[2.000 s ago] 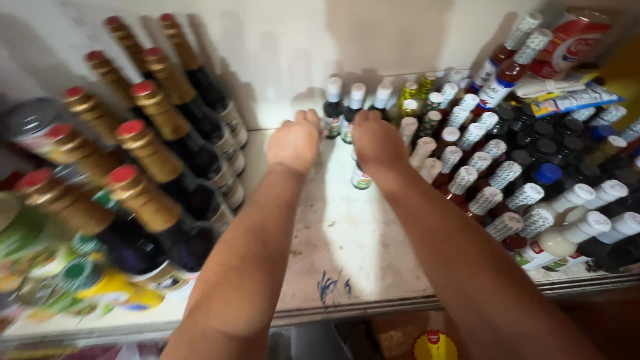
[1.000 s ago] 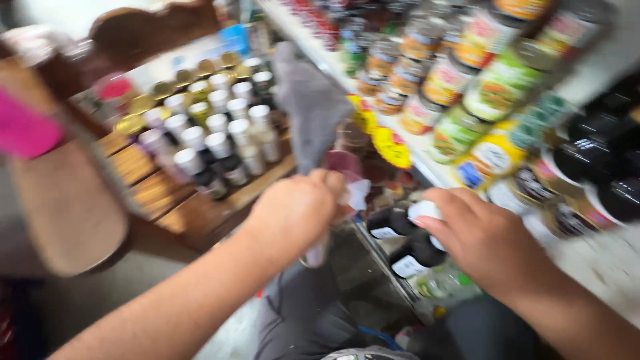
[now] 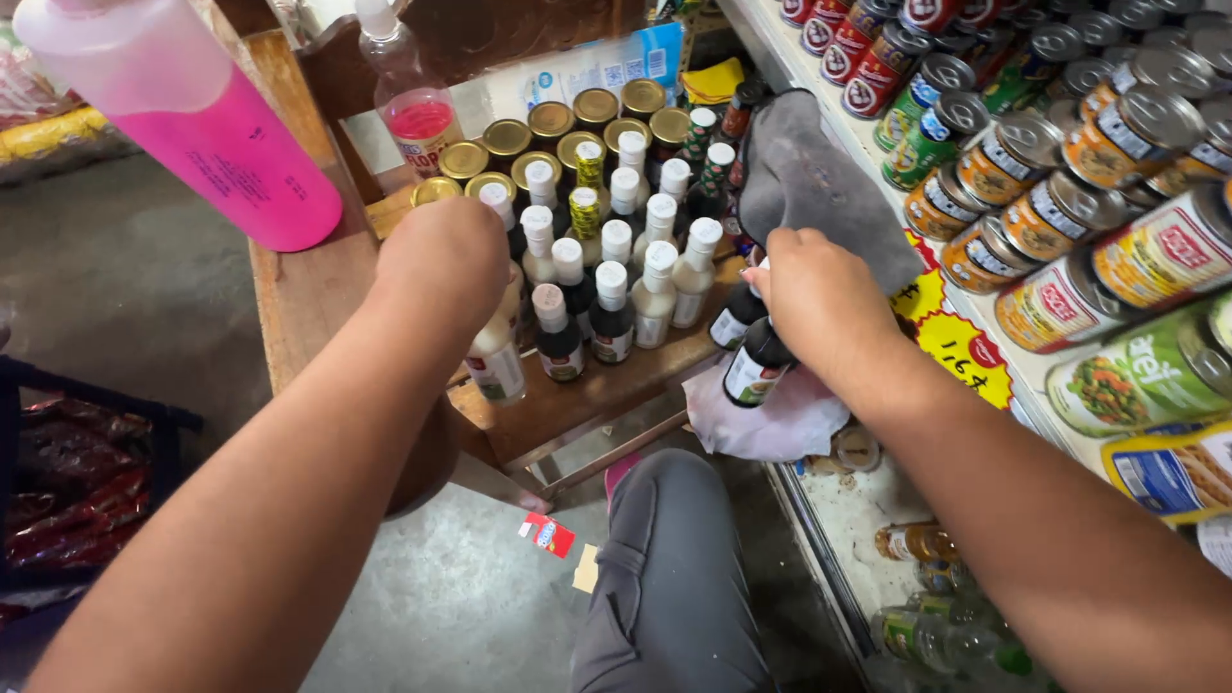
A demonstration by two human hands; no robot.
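Observation:
My left hand (image 3: 445,255) is closed around the upper part of a pale sauce bottle (image 3: 497,366) at the front left corner of the bottle group. My right hand (image 3: 818,289) grips dark sauce bottles (image 3: 756,371) by their tops, above a pale cloth (image 3: 770,419); my fingers hide their caps. Between the hands, several white-capped bottles (image 3: 654,298), dark and pale, stand upright on a wooden chair seat (image 3: 577,404). Gold-lidded jars (image 3: 551,120) stand behind them. A grey cloth (image 3: 813,173) hangs just behind my right hand.
On the left, a large bottle of pink liquid (image 3: 231,144) stands on the wooden armrest (image 3: 308,298), with a smaller pink spray bottle (image 3: 419,111) behind. Shelves of cans (image 3: 1020,154) run along the right, with a yellow price tag (image 3: 962,361). A red packet (image 3: 549,535) lies on the floor.
The view has swung from a shelf of bottles to the chair. My left hand, earlier near the grey cloth, is now at the pale bottle; my right hand holds dark bottles beside the chair.

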